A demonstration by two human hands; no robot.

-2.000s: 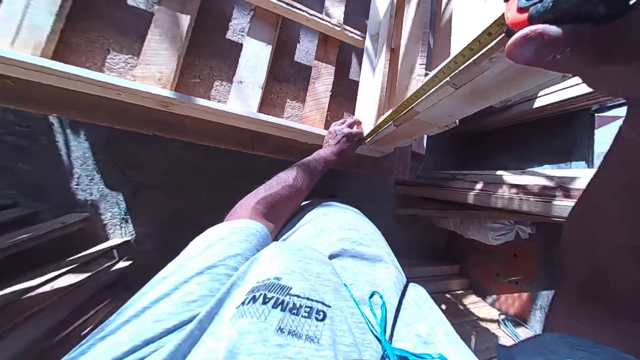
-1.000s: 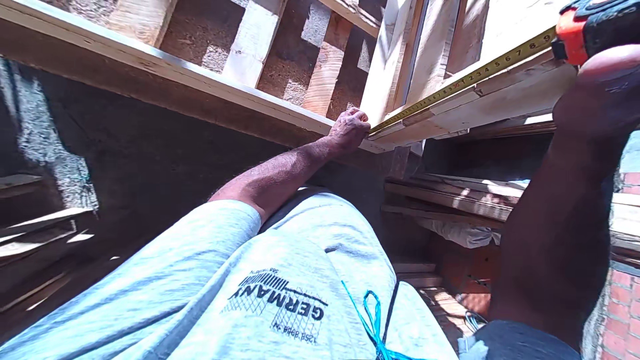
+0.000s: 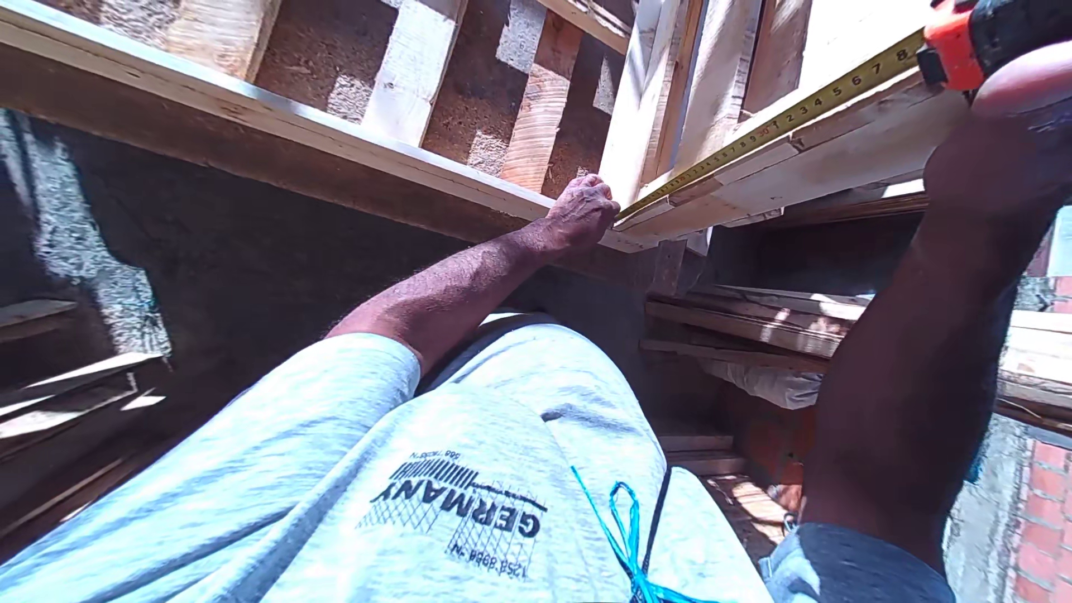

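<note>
A yellow tape measure blade [image 3: 779, 126] lies stretched along the top edge of a pale wooden board [image 3: 871, 142]. Its near end is at my left hand [image 3: 584, 209], whose curled fingers pinch it at the corner where the board meets a long wooden rail [image 3: 335, 126]. The orange and black tape measure case [image 3: 955, 50] is at the upper right, gripped by my right hand [image 3: 1017, 92], which is partly cut off by the frame edge. Wooden slats [image 3: 544, 100] run away from the rail.
Upright boards [image 3: 712, 75] stand behind the corner. Stacked planks [image 3: 754, 322] lie below the measured board, with a pale bag [image 3: 770, 381] under them. More planks [image 3: 75, 394] are at the lower left, and a brick surface [image 3: 1043, 519] is at the lower right.
The view has shifted somewhat. Both hands keep the tape stretched along the board; the right hand and case sit farther right and higher than one second ago.
</note>
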